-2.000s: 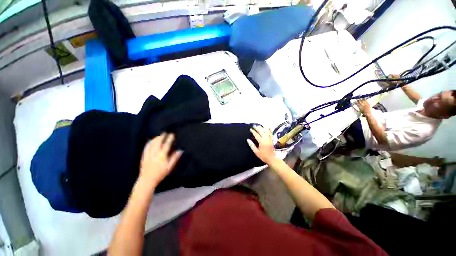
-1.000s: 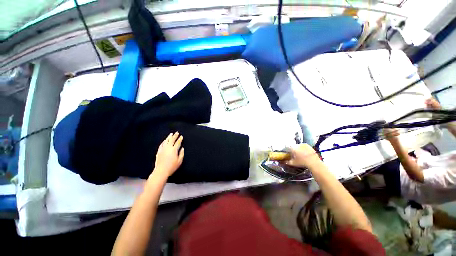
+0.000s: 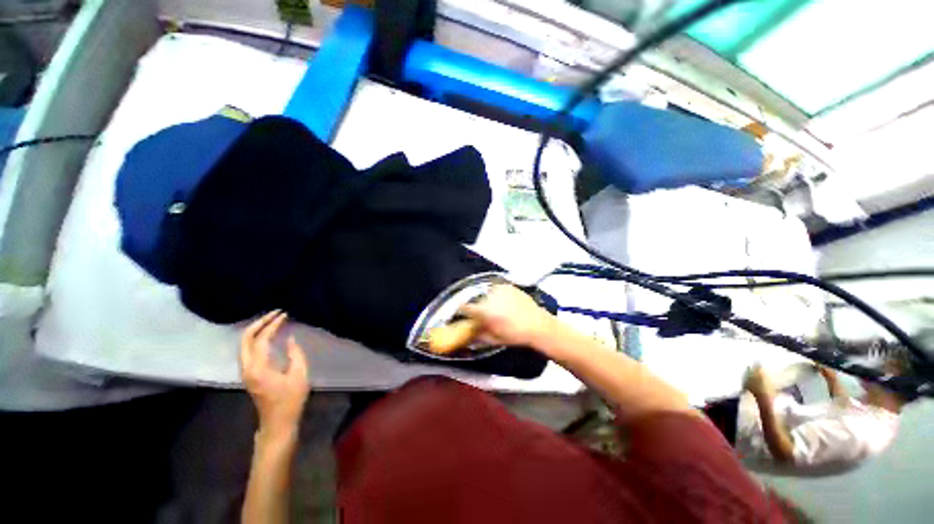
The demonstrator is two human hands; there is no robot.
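A black garment [image 3: 348,235] lies over the white table, its left part pulled over the dark-blue padded arm [image 3: 164,189]. One tube-like part runs right, a shorter flap points up and right. My right hand [image 3: 497,319] grips the tan handle of the steam iron [image 3: 461,297]. The iron sits on the right part of the garment, its tip pointing left. My left hand [image 3: 274,368] is at the garment's front edge, over the table's front strip, with thumb and fingers apart. Its fingertips are close to the cloth; I cannot tell whether they touch.
Black hose and cables [image 3: 696,307] run from the iron to the right. The bright blue support [image 3: 481,82] stands behind, with a second blue pad [image 3: 671,143]. A silver-framed inset [image 3: 524,205] lies in the white table top [image 3: 97,276]. Another person [image 3: 819,425] is at the lower right.
My right hand has taken the iron from the table's right end and moved it left onto the garment. My left hand has moved off the cloth to its front edge. The view has turned.
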